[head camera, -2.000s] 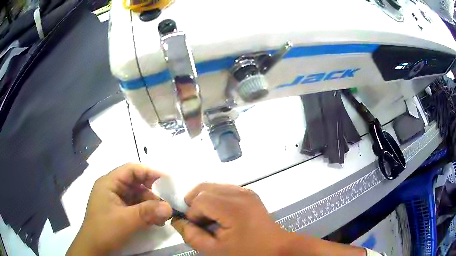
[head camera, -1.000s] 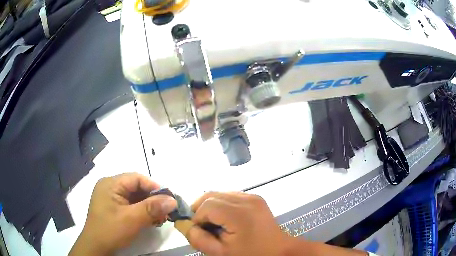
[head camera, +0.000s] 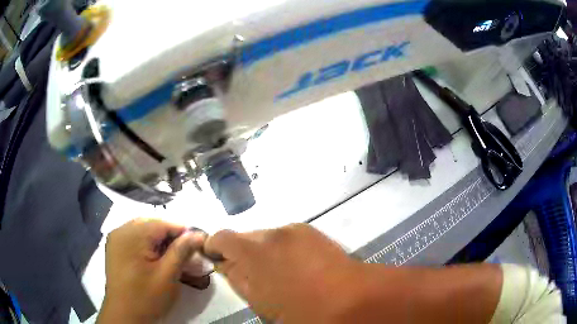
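My left hand (head camera: 142, 269) and my right hand (head camera: 285, 266) meet at the lower left, just in front of the machine bed. My left fingers pinch a small dark fabric piece (head camera: 196, 280), mostly hidden by the fingers. My right fingertips press together at the same spot. A dark bit shows between them, too blurred to name. The white sewing machine (head camera: 329, 69) with a blue stripe stands above my hands. Its grey attachment (head camera: 231, 183) is just above my right hand.
Dark fabric strips (head camera: 402, 126) lie right of the needle area. Black-handled shears (head camera: 493, 152) lie beside them. A small dark piece (head camera: 519, 111) is at the far right. Large dark panels (head camera: 38, 221) lie at left. A printed ruler (head camera: 436, 221) runs along the front edge. A blue basket (head camera: 550, 209) stands lower right.
The view has shifted, and the machine head now sits higher and further left. My right hand has moved closer to my left, with more forearm and a pale sleeve showing.
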